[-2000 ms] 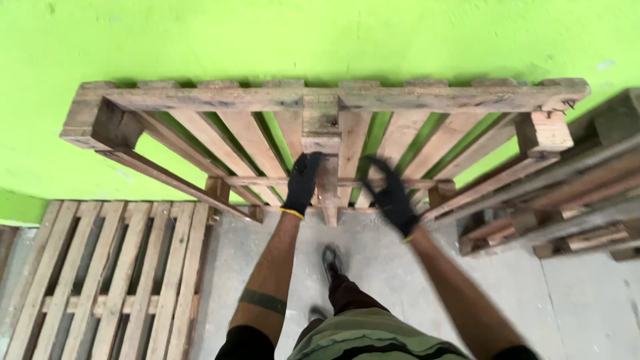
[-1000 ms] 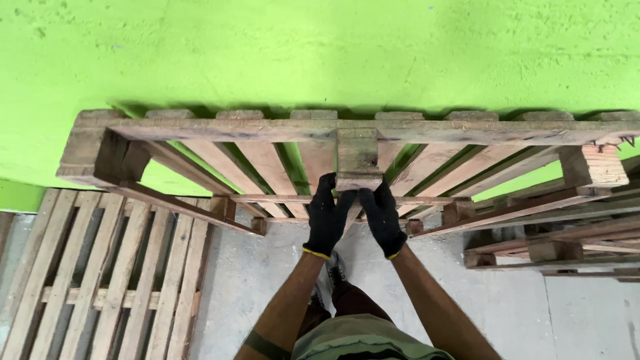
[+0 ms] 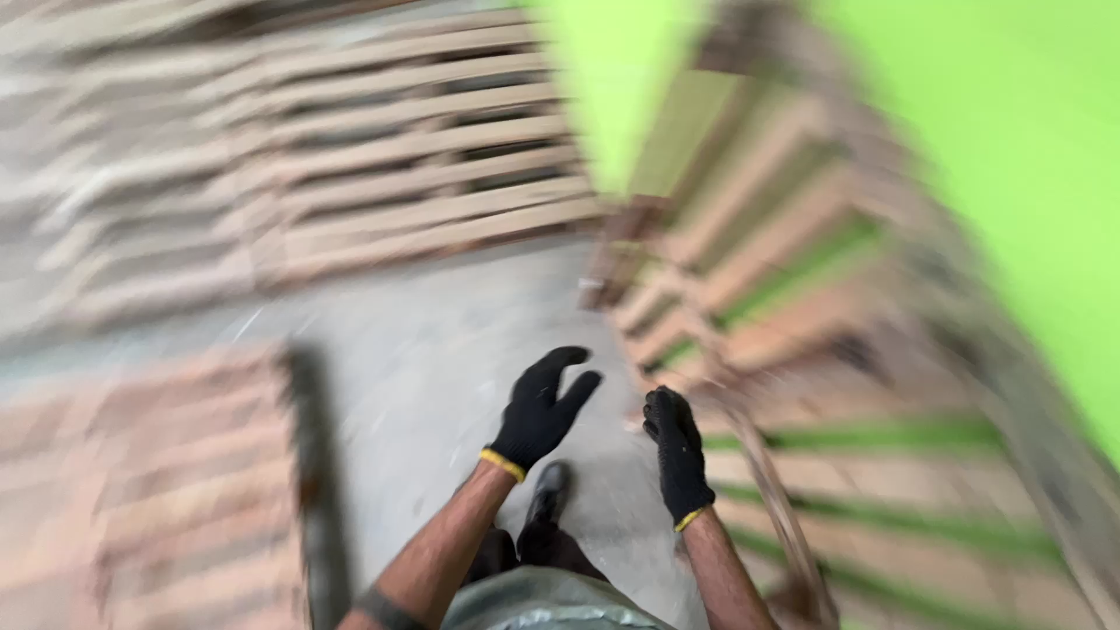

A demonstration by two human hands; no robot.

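A black knit glove with a yellow cuff covers my left hand (image 3: 547, 407), which is over the grey floor with thumb and fingers apart and nothing between them. Gloved the same way, my right hand (image 3: 678, 451) is beside the upright wooden pallet (image 3: 787, 289) that leans on the green wall. Its fingers look slightly bent and hold nothing that I can see; whether they touch the pallet, I cannot tell. The pallet is blurred by motion.
Slatted wooden pallets (image 3: 420, 149) lie on the floor at the upper left. Another pallet or stack (image 3: 192, 490) is at the lower left. Concrete floor (image 3: 411, 350) shows between them, around my shoes. The bright green wall (image 3: 989, 114) rises at the right.
The view has swung strongly to the left. Both hands were together at the upright pallet's middle block a second ago; now they are apart and off that block.
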